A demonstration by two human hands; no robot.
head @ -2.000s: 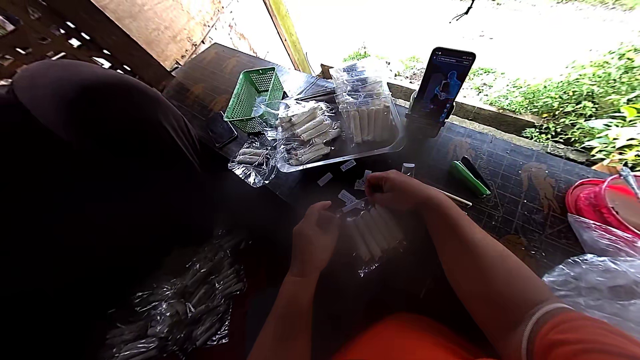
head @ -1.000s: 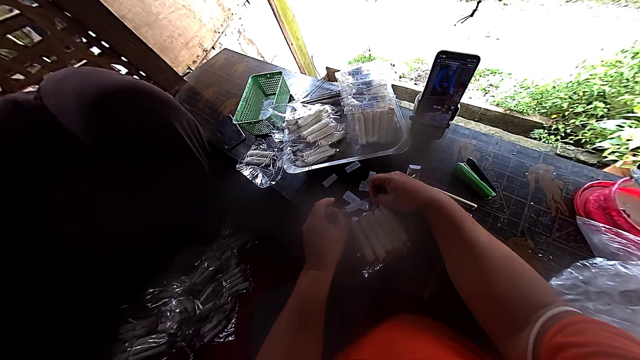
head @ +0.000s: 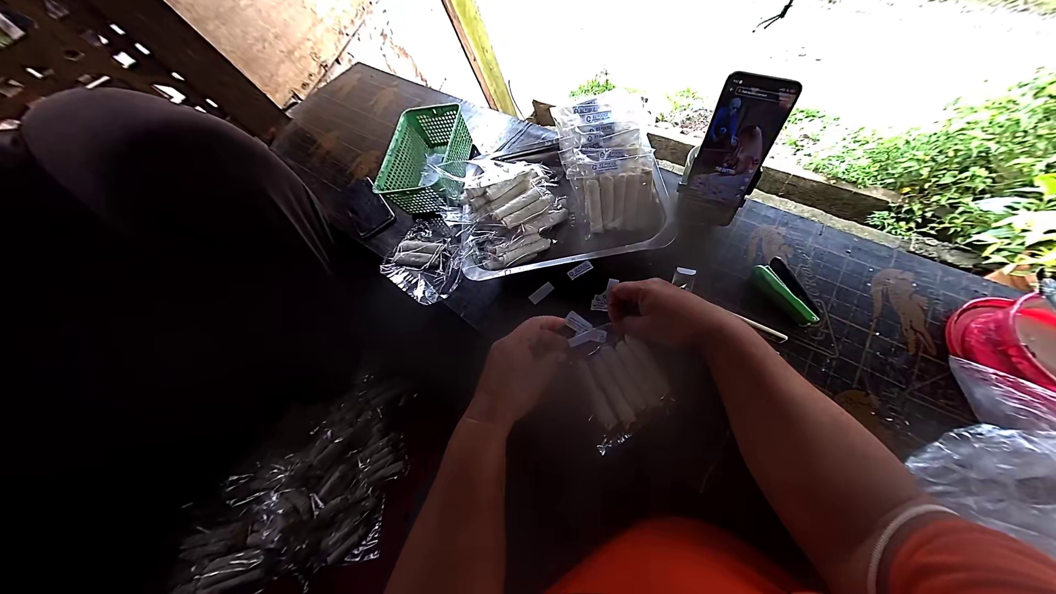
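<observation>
A clear plastic packet of pale rolls (head: 623,381) lies in front of me, its top edge between my two hands. My left hand (head: 528,363) pinches the packet's upper left corner, beside small white printed labels (head: 586,330). The fingers of my right hand (head: 656,309) are closed on the upper right part of that edge. More loose labels (head: 580,271) lie on the dark table just beyond. A clear plastic tray (head: 577,254) behind them holds wrapped rolls and flat labelled packets.
A green basket (head: 388,169) and a dark phone (head: 369,208) stand left of the tray. Upright on a stand is a lit phone (head: 738,136). A green stapler (head: 784,293), red tub (head: 990,334) and plastic bags (head: 986,470) are right. A dark-clothed person (head: 165,247) sits left, near wrapped rolls (head: 305,495).
</observation>
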